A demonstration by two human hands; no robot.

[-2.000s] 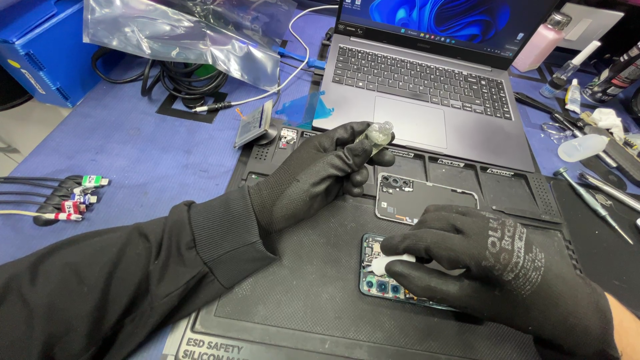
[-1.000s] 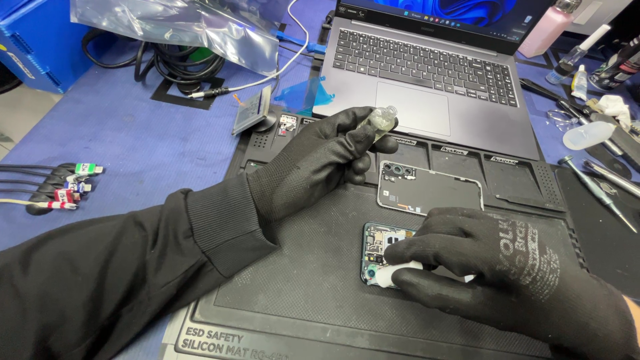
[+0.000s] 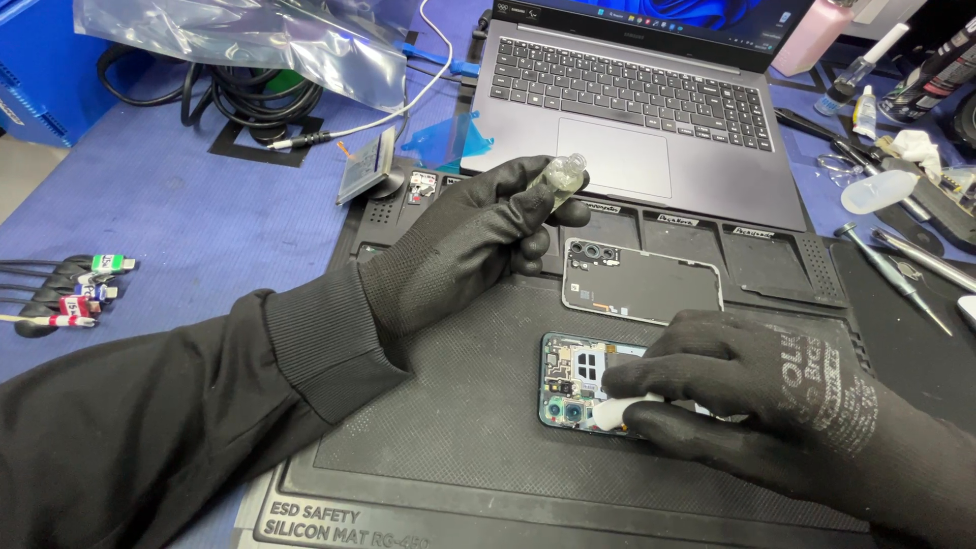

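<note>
In a black glove, my left hand (image 3: pixel 488 221) holds a small clear bottle (image 3: pixel 563 177) above the silicone mat (image 3: pixel 457 389); its neck is uncapped. My right hand (image 3: pixel 732 389), also gloved, pinches a white piece (image 3: pixel 616 412), perhaps a cap, whose end is at the lower edge of an opened smartphone (image 3: pixel 566 374). The phone lies face down with its circuit board and camera modules showing; my right fingers cover its right part. Just behind it on the mat rests a phone back cover (image 3: pixel 648 282), inner side up.
An open laptop (image 3: pixel 610 99) stands at the mat's back edge. Tweezers, a screwdriver (image 3: pixel 892 267) and bottles lie or stand at the right. Labelled cable plugs (image 3: pixel 84 293) are at the left; coiled cables (image 3: pixel 252 95) and a silvery bag (image 3: pixel 267 38) are behind.
The white piece in my right hand has moved from over the phone's camera end to its lower edge, uncovering more of the board. My left hand keeps hold of the bottle.
</note>
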